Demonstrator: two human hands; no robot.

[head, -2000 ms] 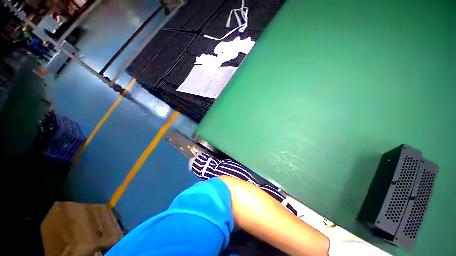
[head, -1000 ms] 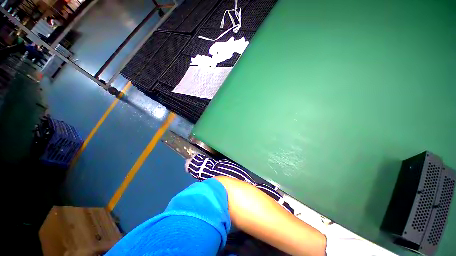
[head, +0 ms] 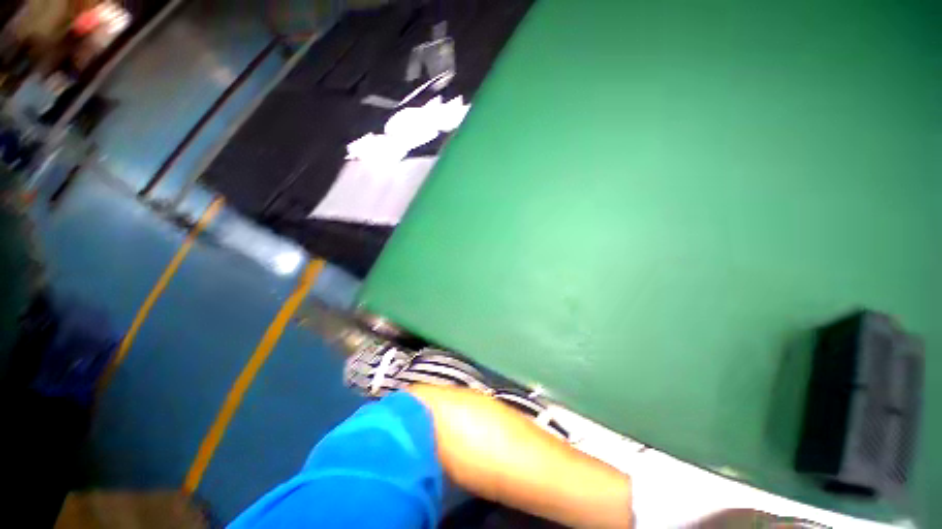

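A black metal housing with rows of small vent holes (head: 862, 403) lies on the green conveyor belt (head: 640, 207) at the right. My left forearm comes in from the bottom under a blue sleeve and reaches right along the belt's white side rail. My left hand (head: 687, 501), in a white glove, is at the bottom edge, blurred and cut off; its fingers and anything in them cannot be made out. It is left of and below the housing, apart from it. My right hand is out of the picture.
A striped dark cloth (head: 444, 370) lies along the belt edge by my forearm. Black mats (head: 279, 124) beyond the belt end bear white gloves (head: 408, 129) and a pale sheet (head: 372, 191). A carton (head: 129, 509) stands bottom left on the blue floor with yellow lines.
The view has turned and blurred; mats, floor lines and forearm now sit further left in the picture. More of the white glove shows at the bottom edge. The housing still lies on the belt.
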